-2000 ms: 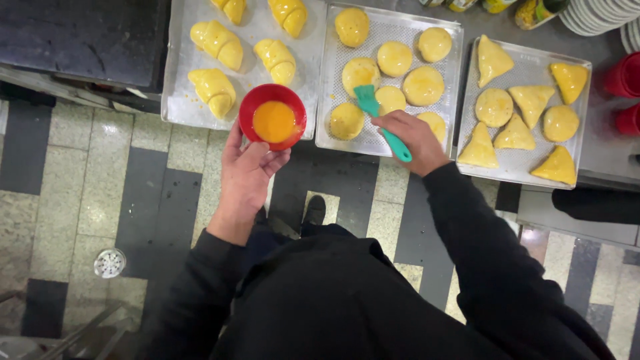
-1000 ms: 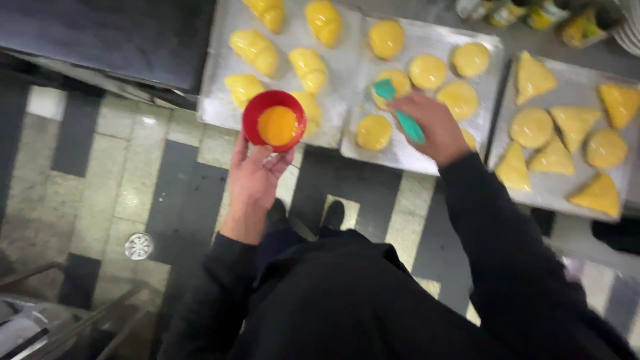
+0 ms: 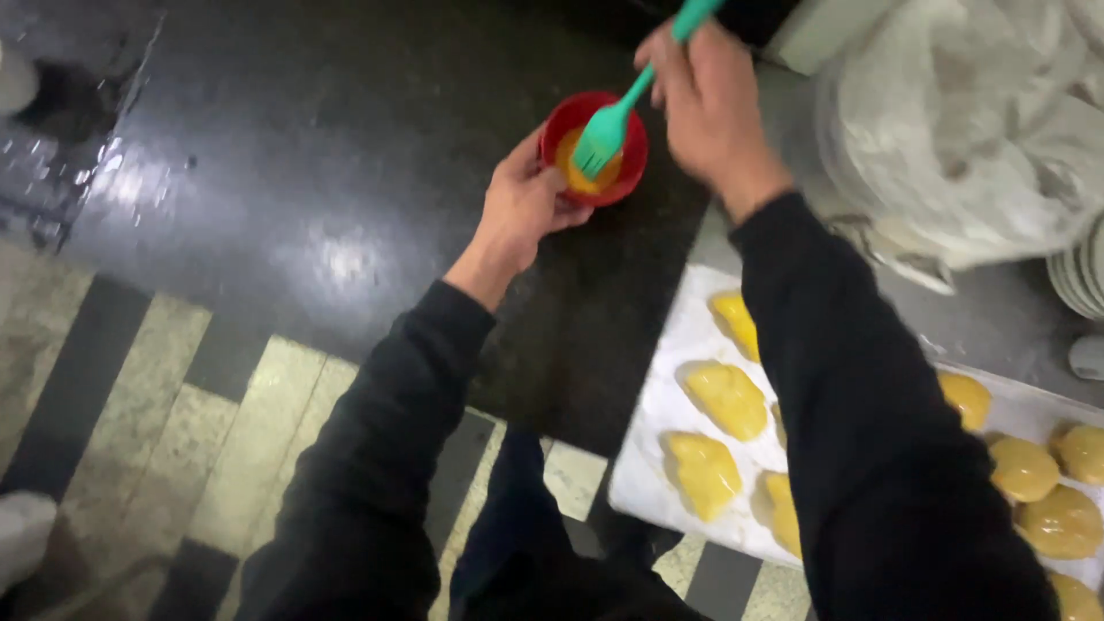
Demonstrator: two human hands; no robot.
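Note:
My left hand (image 3: 528, 191) holds a small red bowl (image 3: 639, 147) by its left and lower side, over the dark countertop. Some orange-yellow egg wash (image 3: 604, 178) lies in the bowl. Above and to the right, my right hand (image 3: 703, 95) grips the green handle of a silicone pastry brush (image 3: 606, 129), whose bristles point down into the bowl. Whether they touch the liquid cannot be told. Glazed croissant-shaped dough pieces (image 3: 726, 401) sit on a lined tray (image 3: 642, 466) below my right forearm, which hides part of it.
A second tray (image 3: 1031, 397) with round glazed buns (image 3: 1024, 468) is at the lower right. A container covered in translucent plastic (image 3: 975, 129) stands at the upper right, beside stacked plates (image 3: 1082, 272). The dark countertop (image 3: 345, 172) spans the left and centre; tiled floor lies below it.
The view has shifted strongly to the left. Both hands have moved away from the trays to over the dark countertop. The brush, earlier at a round bun, is now at the red bowl.

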